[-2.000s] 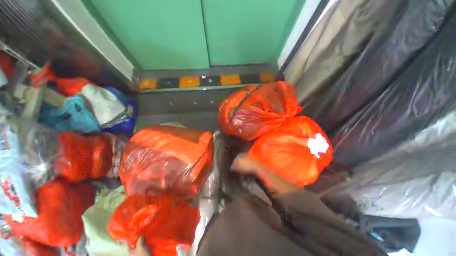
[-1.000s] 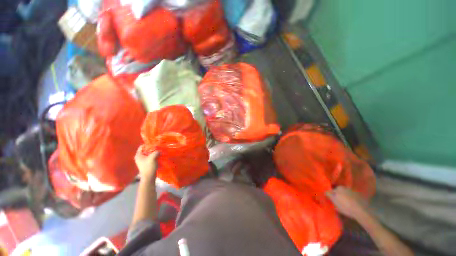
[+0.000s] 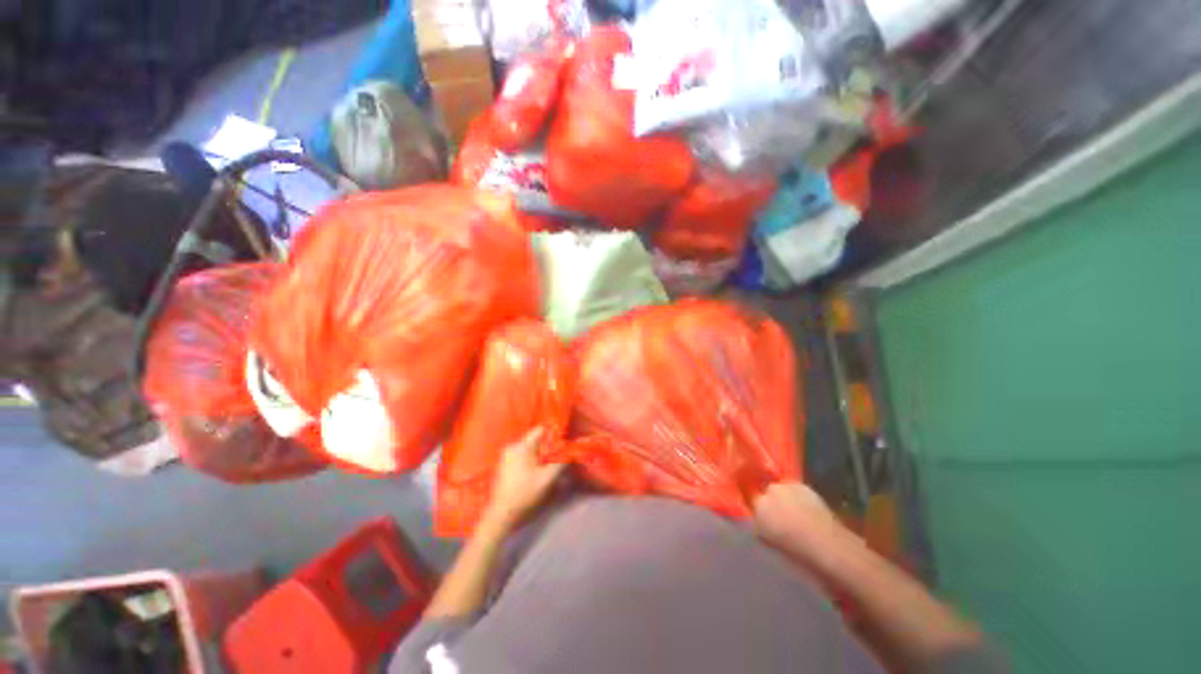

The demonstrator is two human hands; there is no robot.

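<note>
My left hand (image 3: 524,477) is closed on the gathered film of a small red-orange bag (image 3: 507,395) in front of my body. My right hand (image 3: 786,511) is closed on the gathered neck of a wider red-orange bag (image 3: 692,382), just right of the small one. The two bags touch. A large red-orange bag (image 3: 402,310) with white showing at its lower end lies to the left, and another reddish bag (image 3: 217,375) lies beyond it. A pale green sack (image 3: 595,277) lies behind the held bags. My fingertips are partly hidden in the film.
More red bags (image 3: 606,145), a white printed bag (image 3: 718,66) and a cardboard box (image 3: 457,86) lie ahead. A green door (image 3: 1054,408) with a striped sill (image 3: 863,408) is at right. A red plastic stool (image 3: 329,606) and a pink tub (image 3: 99,586) holding dark cloth stand lower left.
The view has turned left, so the door now lies along the right side. Both hands have moved closer together, and a wider bag is in front of me in my right hand.
</note>
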